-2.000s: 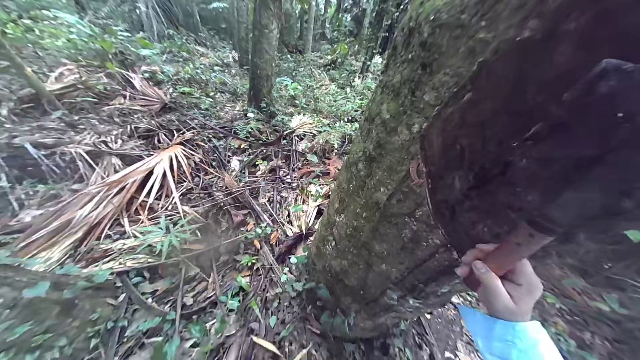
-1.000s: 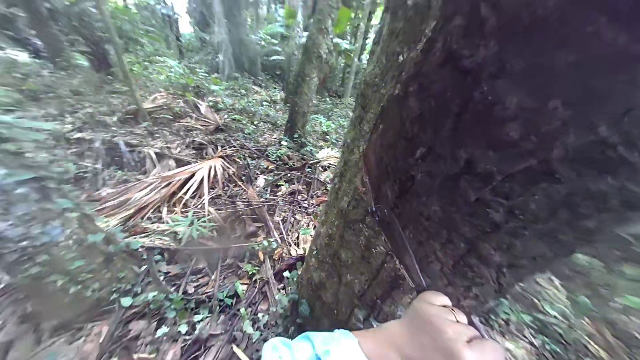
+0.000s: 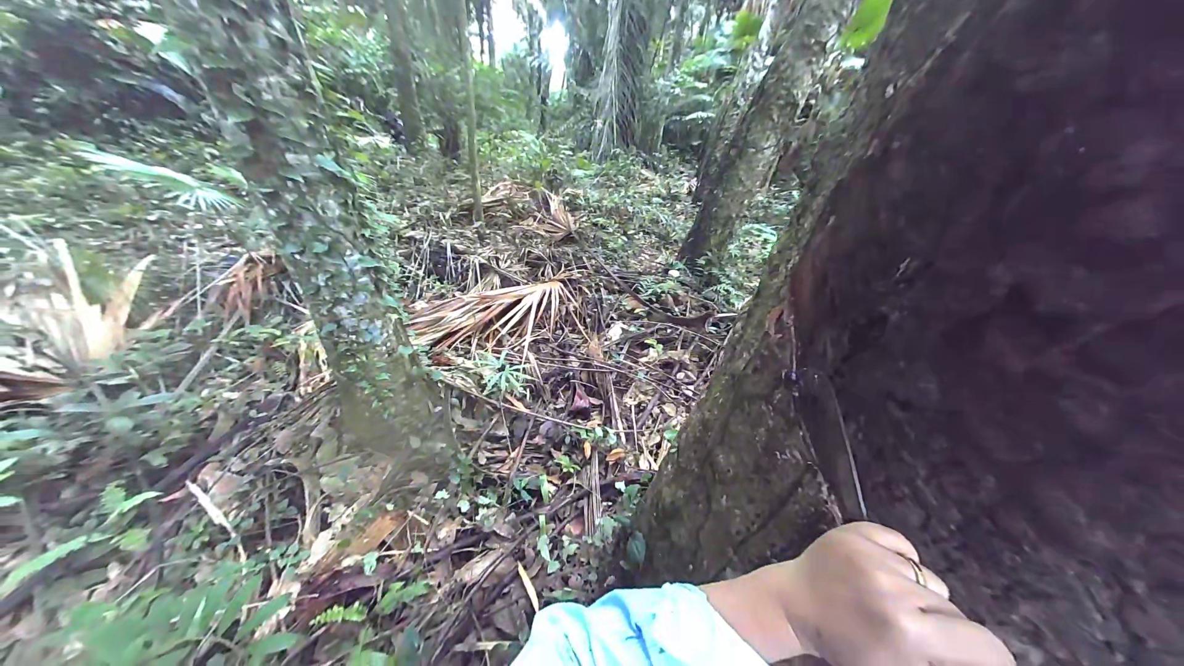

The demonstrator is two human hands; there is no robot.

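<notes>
At the lower right, my left hand (image 3: 883,597), with a ring on one finger and a light blue sleeve, is closed at the base of a long, narrow metal blade (image 3: 846,453). The handle is hidden by the hand. The blade leans up and left, its far end touching the large tree trunk (image 3: 740,462) where rough, mossy bark meets a dark, reddish-brown surface (image 3: 1008,351). Whether the edge is sunk into the bark cannot be told. My right hand is out of view.
A vine-covered trunk (image 3: 324,240) rises on the left, with another leaning trunk (image 3: 754,139) behind the large one. Dry palm fronds (image 3: 499,310), sticks and leaf litter cover the ground between them. Low green plants (image 3: 176,592) grow at the lower left.
Two seconds ago a hand gripped a wooden handle at the dark trunk face. Now the handle is hidden and the blade shows above my left hand. The view has swung left.
</notes>
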